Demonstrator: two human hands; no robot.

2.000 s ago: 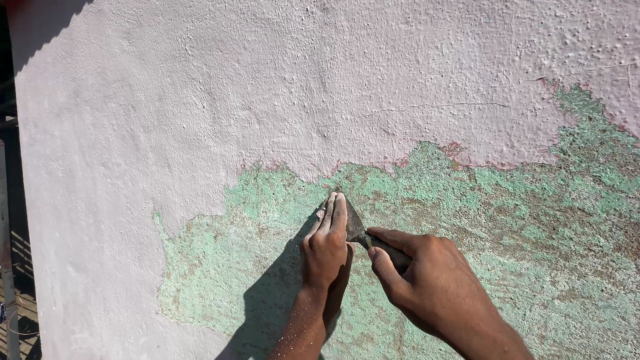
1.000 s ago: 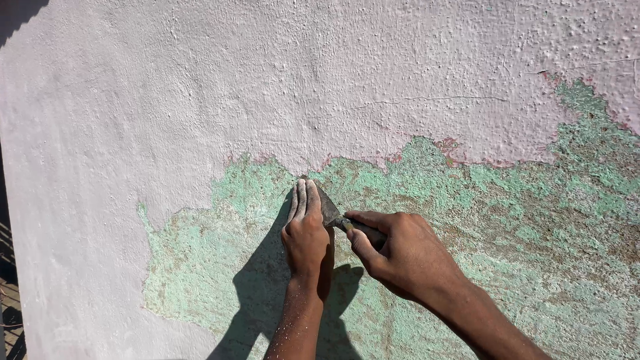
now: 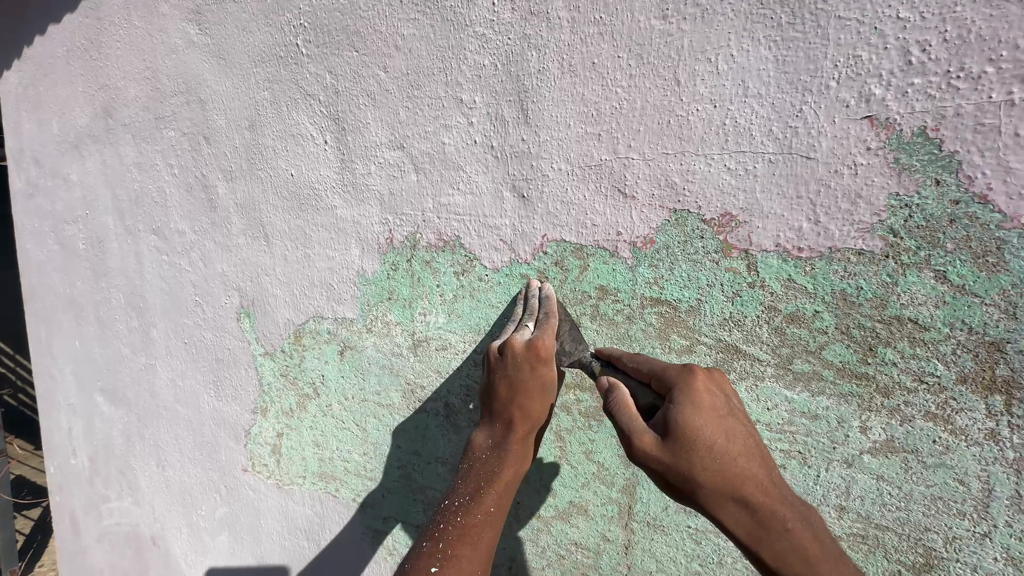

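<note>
My right hand point(image 3: 696, 432) grips the dark handle of a putty knife point(image 3: 572, 336), whose grey metal blade points up and left against the wall. My left hand point(image 3: 524, 360) presses on the blade with its fingers extended and dusty white; they cover part of it. Both hands are over a patch of bare green plaster point(image 3: 336, 408), below the ragged edge of the pale pink paint point(image 3: 416, 120). Small pale flecks dot my left forearm.
Thin cracks point(image 3: 688, 154) run through the pink paint above the patch. The wall's left edge stands beside a darker area with a striped shadow and a post point(image 3: 6, 512). Shadows of my arms fall on the lower wall.
The fingers of my left hand have stayed on the blade, and my right hand has kept its grip. The blade tip, at the paint edge one second ago, now sits slightly below it.
</note>
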